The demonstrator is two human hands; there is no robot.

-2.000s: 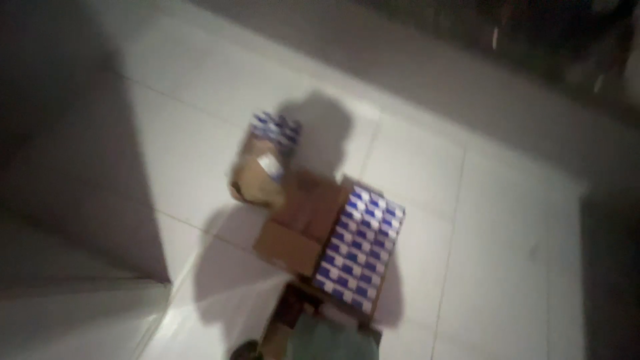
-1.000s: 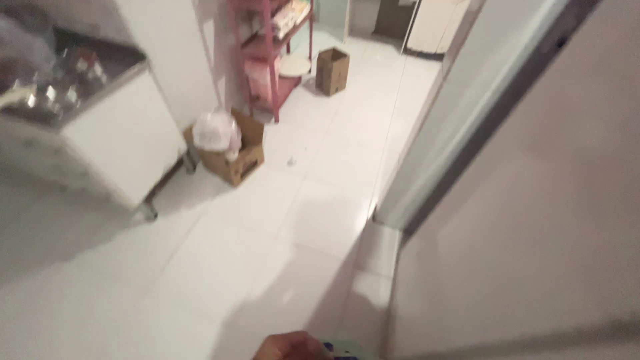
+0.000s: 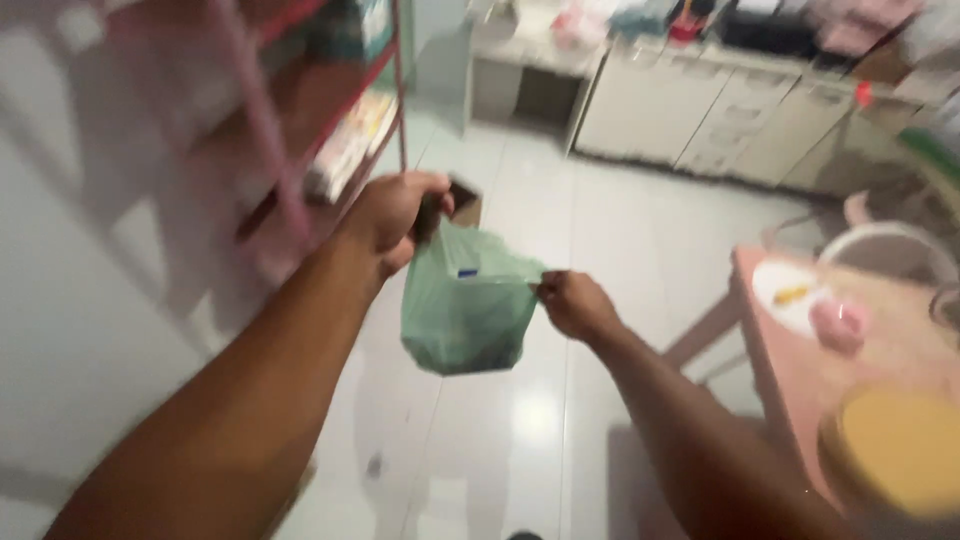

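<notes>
A thin green plastic bag [image 3: 469, 315] hangs in the air between my hands, over the tiled floor. My left hand [image 3: 397, 214] grips its upper left edge, with thumb and fingers closed on the plastic. On the other side, my right hand [image 3: 574, 300] pinches the upper right edge. The bag bulges at the bottom; darker contents show dimly through it, but I cannot tell what they are. A small blue mark shows near its top. Behind my left hand stands an open cardboard box [image 3: 469, 206] on the floor, partly hidden.
A red metal shelf unit [image 3: 277, 165] with items stands at left. To the right is a pink table [image 3: 780, 375] holding a white plate [image 3: 784, 289], a pink object and a round yellow thing. White cabinets [image 3: 652, 105] line the back, beside a white tub [image 3: 892, 244].
The view has moved a long way into the room, nearer the red shelf. Both my hands and the green bag are now in full view; a second ago only one hand showed at the bottom edge.
</notes>
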